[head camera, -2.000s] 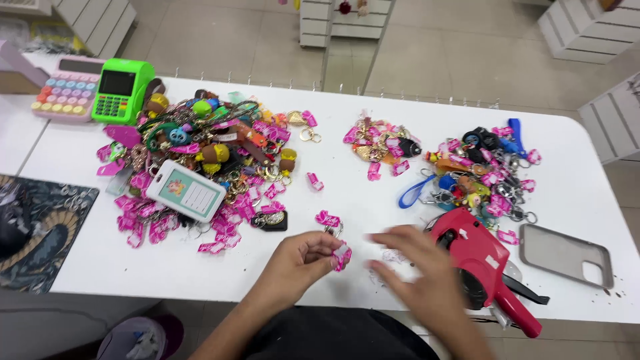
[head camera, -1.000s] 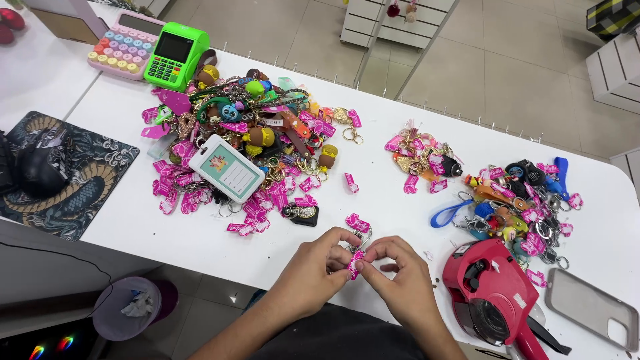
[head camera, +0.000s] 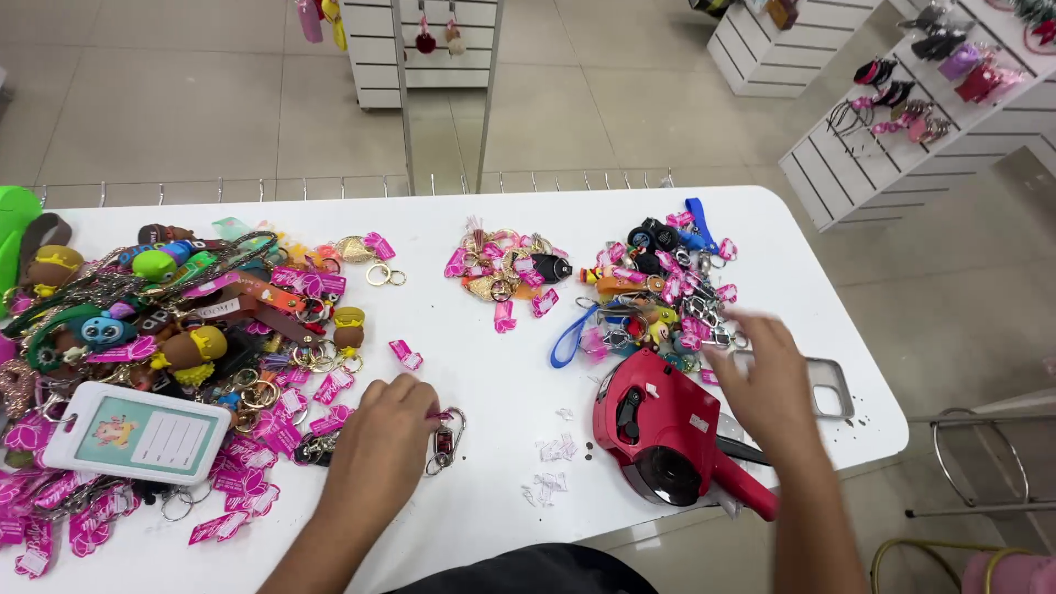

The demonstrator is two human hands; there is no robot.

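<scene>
My left hand [head camera: 389, 441] pinches the pink tag of a metal keychain [head camera: 445, 441] that lies on the white table, its ring and clasp showing right of the fingers. My right hand [head camera: 769, 384], somewhat blurred, is over the lower right edge of the right-hand pile of keychains [head camera: 660, 289], fingers apart; whether it touches anything I cannot tell. Just left of that hand sits a red price labeler [head camera: 676, 429]. To the left lies a large heap of tagged keychains [head camera: 272, 330], with a white badge holder [head camera: 139, 432] on it.
A small keychain pile [head camera: 507, 268] lies near the middle back. One pink tag [head camera: 406, 355] lies above my left hand. Clear label scraps [head camera: 557, 448] are left of the labeler. A grey phone case [head camera: 829, 388] is partly behind my right hand. Metal hooks line the table's far edge.
My hands, together at a pink-tagged piece one second ago, are now apart. The right one has moved right to the keychain pile. The view has shifted.
</scene>
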